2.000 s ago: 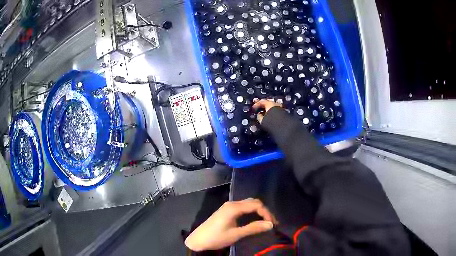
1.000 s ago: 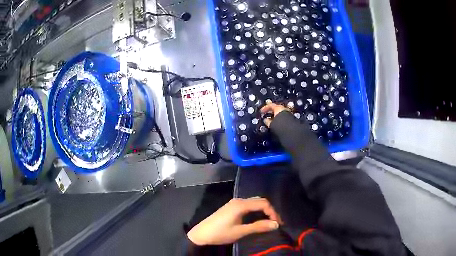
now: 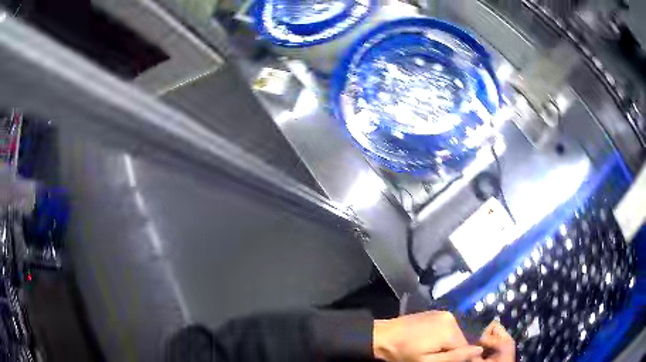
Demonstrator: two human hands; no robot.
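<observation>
The blue bin [image 3: 609, 346] full of small black round parts [image 3: 559, 283] with pale centres is at the lower right, tilted in the view. My left hand [image 3: 425, 335] is at the bottom edge, in front of the bin's near corner, its dark sleeve reaching in from the left. The fingers of my right hand [image 3: 499, 342] meet or overlap my left fingertips, in front of the bin. The rest of my right hand is cut off by the bottom edge. The picture is blurred, so whether anything is between the fingers cannot be told.
A blue-rimmed bowl feeder [image 3: 419, 95] with shiny small parts stands at upper centre, and a second one [image 3: 312, 21] is cut off at the top. A white labelled controller [image 3: 484, 233] with black cables is beside the bin. A pale frame bar [image 3: 212, 145] crosses above the grey floor [image 3: 234, 240].
The view has swung left and rotated, so the bin now shows at lower right. My right hand has left the parts and come together with my left hand.
</observation>
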